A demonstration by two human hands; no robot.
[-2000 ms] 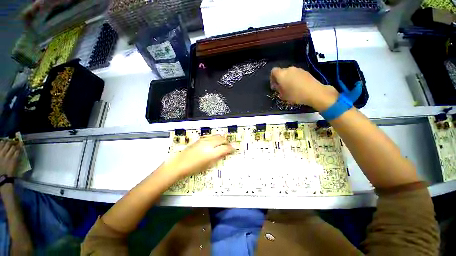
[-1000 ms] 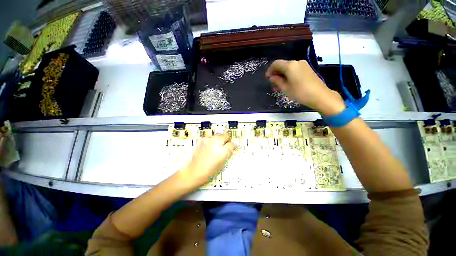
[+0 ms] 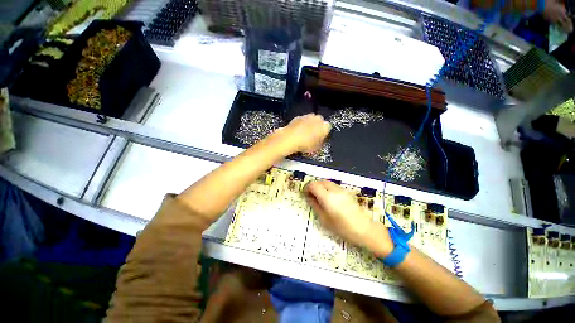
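Note:
The pale circuit board panel (image 3: pixel 271 221) lies on the metal rail in front of me, with black connectors along its far edge. My left hand (image 3: pixel 307 134) is over the black parts tray (image 3: pixel 359 150), above the left silvery pile, its fingers bunched; whether it holds a part cannot be seen. My right hand (image 3: pixel 334 205), with a blue wrist strap (image 3: pixel 397 247), is over the panel near its far edge, fingertips down at the board; any part in them is too small to tell. Leaded components (image 3: pixel 405 164) lie in loose piles in the tray.
A small side bin (image 3: pixel 257 128) of silvery parts and a dark component bag (image 3: pixel 272 66) stand left of the tray. A brown strip (image 3: pixel 378 88) lies along its back. A blue cord (image 3: pixel 427 104) crosses the tray. A bin of orange-yellow parts (image 3: pixel 94 66) stands far left; another panel (image 3: pixel 550 265) lies right.
My left hand has moved from the panel to the tray. My right hand has moved from the tray down to the panel. The view has turned, and the blue cord now crosses the tray.

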